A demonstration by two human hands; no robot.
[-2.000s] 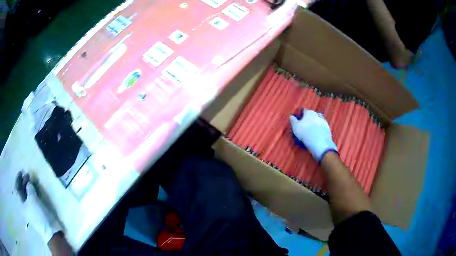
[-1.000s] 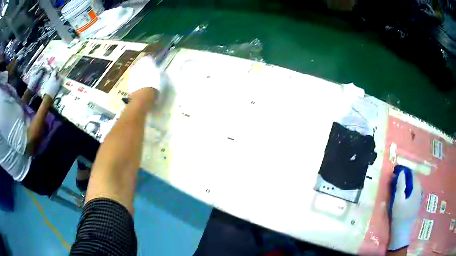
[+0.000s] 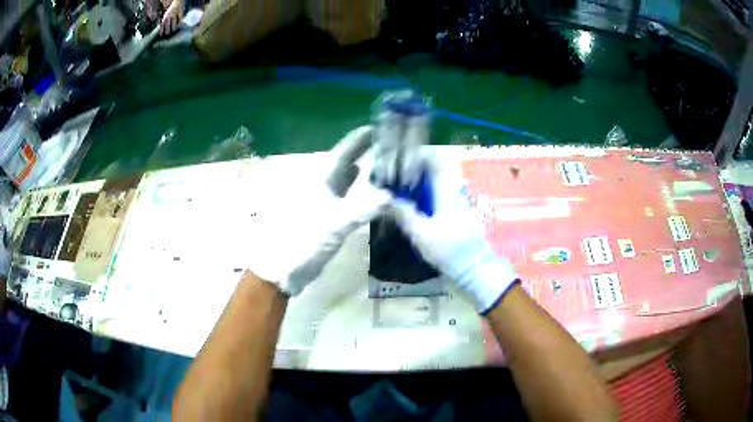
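My left hand, in a mostly white glove, is around the lower part of a blurred bundle of silver-grey strips over the middle of the bench. My right hand, in a white glove with blue palm and fingers, is at the bundle's lower end, its fingers close to my left hand. The bundle points up and away from me; motion blur hides its single pieces and whether my right fingers grip it. A black cloth lies flat below my hands, partly hidden by them, with a pale grey edge under it.
The bench has a white covering at left and a pink-red printed sheet at right. Red sticks show low at right, beside the bench's front edge. A green surface runs behind, with black items and brown cartons. A white bucket stands far left.
My left hand has come from the far left end of the bench to the middle, now with the bundle. My right hand has left the pink sheet and joined it. The view has turned right.
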